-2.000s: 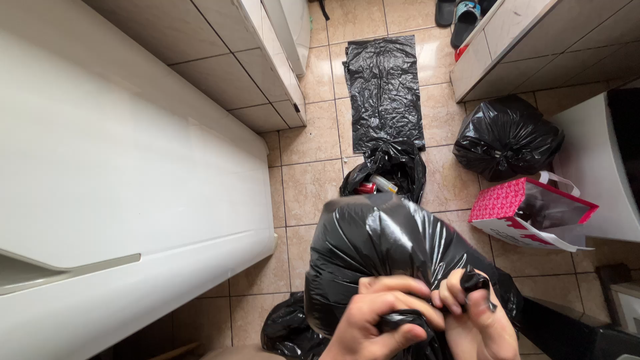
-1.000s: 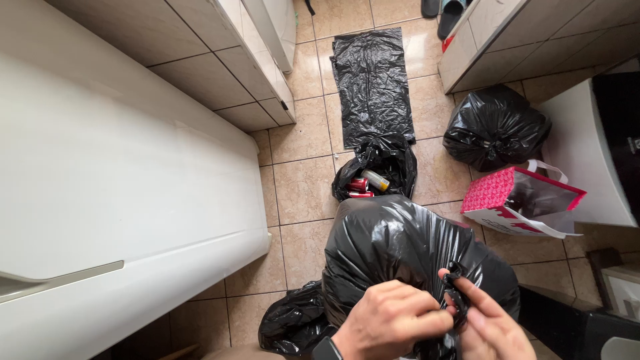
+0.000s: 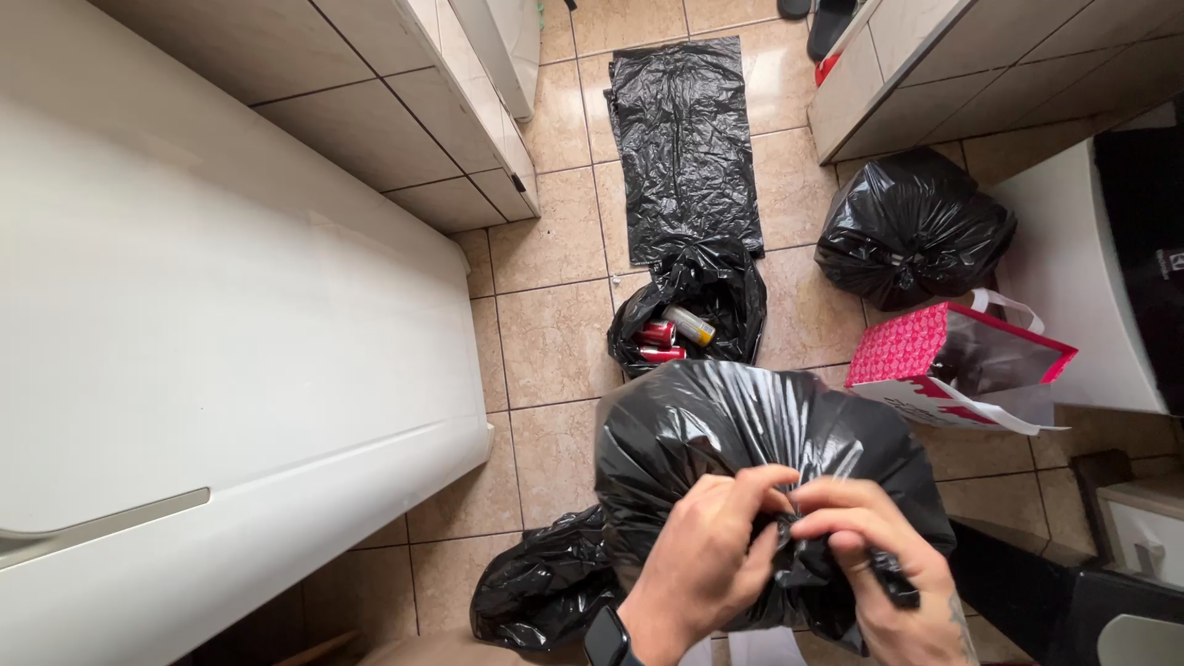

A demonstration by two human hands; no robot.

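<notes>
A full black plastic garbage bag [image 3: 731, 416] bulges in front of me, its gathered neck between my hands. My left hand [image 3: 712, 546], with a dark watch at the wrist, pinches the plastic at the neck. On the other side, my right hand [image 3: 879, 546] grips the twisted neck, and a black end of plastic sticks out below its fingers. Just beyond, an open black bag [image 3: 754, 305] holds a yellow-and-silver can [image 3: 689, 326] and red cans [image 3: 656, 333]. A flat, crumpled black bag [image 3: 689, 148] lies on the tiles above it.
At right are another filled black bag [image 3: 911, 231] and a pink-and-white shopping bag [image 3: 897, 351]. A loose black bag [image 3: 546, 583] lies at lower left. A large white appliance [image 3: 231, 305] borders the left side; tiled walls flank the floor. Footwear [image 3: 831, 28] sits at the top.
My fingers have shifted around the gathered neck of the full bag, and both hands now meet at its middle. The cans in the open bag show more fully than two seconds ago.
</notes>
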